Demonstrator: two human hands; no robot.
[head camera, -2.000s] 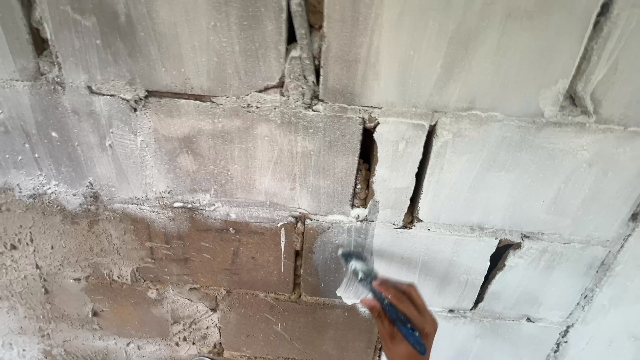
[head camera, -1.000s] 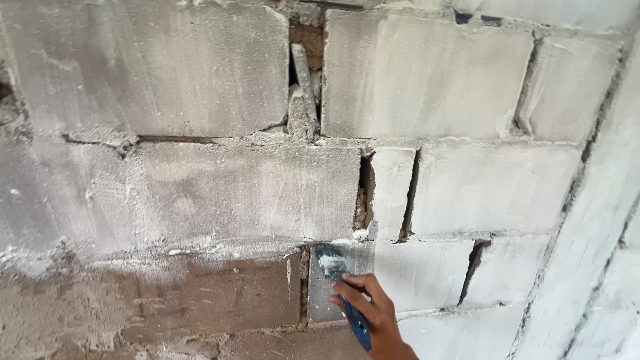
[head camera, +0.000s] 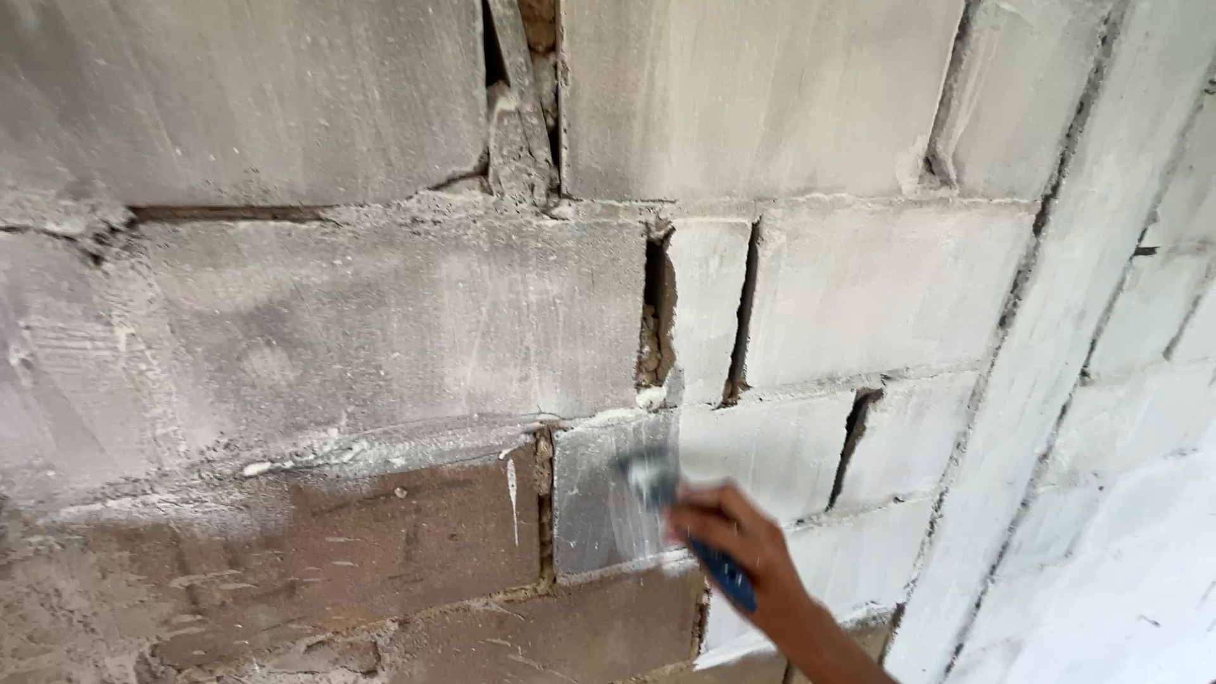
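My right hand (head camera: 736, 541) grips a paintbrush (head camera: 727, 573) by its blue handle, and whitish paint coats the bristles. The blurred bristles touch a block (head camera: 598, 513) in the wall that looks grey and thinly streaked with white. Directly left of it, across an open vertical joint, lies a bare brown block (head camera: 418, 522) with a white drip near its right end. White paint covers the blocks (head camera: 769, 451) to the right of the brush. My left hand is out of view.
Above the brush, deep gaps (head camera: 657, 313) open between the blocks. A sliver of rough material (head camera: 521, 123) is wedged in a wide upper joint. Rough brown mortar (head camera: 76, 608) spreads at the lower left. A whitewashed vertical column (head camera: 1026, 380) stands at the right.
The brush has moved from the top left corner of the grey block, one second ago, to lower and further right on it. The view has shifted somewhat.
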